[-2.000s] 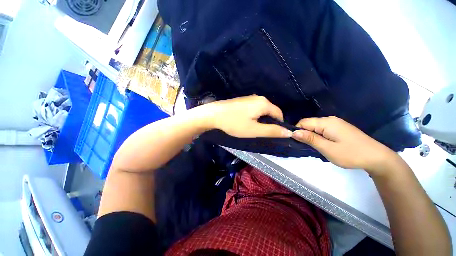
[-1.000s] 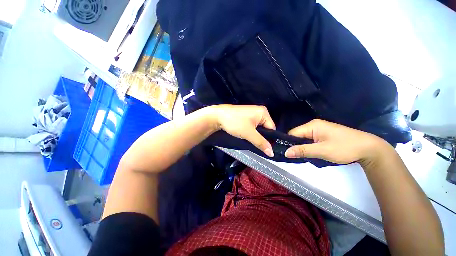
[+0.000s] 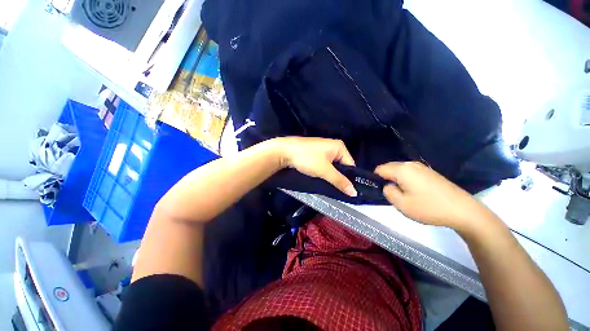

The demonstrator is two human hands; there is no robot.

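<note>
A large navy-black garment (image 3: pixel 349 77) lies over the white table, with a stitched pocket outline on it. Its waistband or hem edge (image 3: pixel 346 187) runs along the near side, at the table's front edge. Pale lettering of a brand label (image 3: pixel 367 182) shows on this edge between my hands. My left hand (image 3: pixel 317 161) pinches the edge left of the label, thumb on top. My right hand (image 3: pixel 420 191) pinches it just right of the label, with fingertips partly hidden by the cloth.
The white sewing machine head (image 3: pixel 556 129) stands at the right, with metal parts (image 3: pixel 576 191) below it. A ruler strip (image 3: pixel 388 242) edges the table. A taped cardboard piece (image 3: pixel 194 110) lies at left, beside blue crates (image 3: pixel 123 168). Dark cloth hangs by my red-checked lap (image 3: pixel 336 284).
The edge has been turned so the label lettering shows. My right hand has shifted right and its thumb has moved off the label's near side. The machine shows more fully.
</note>
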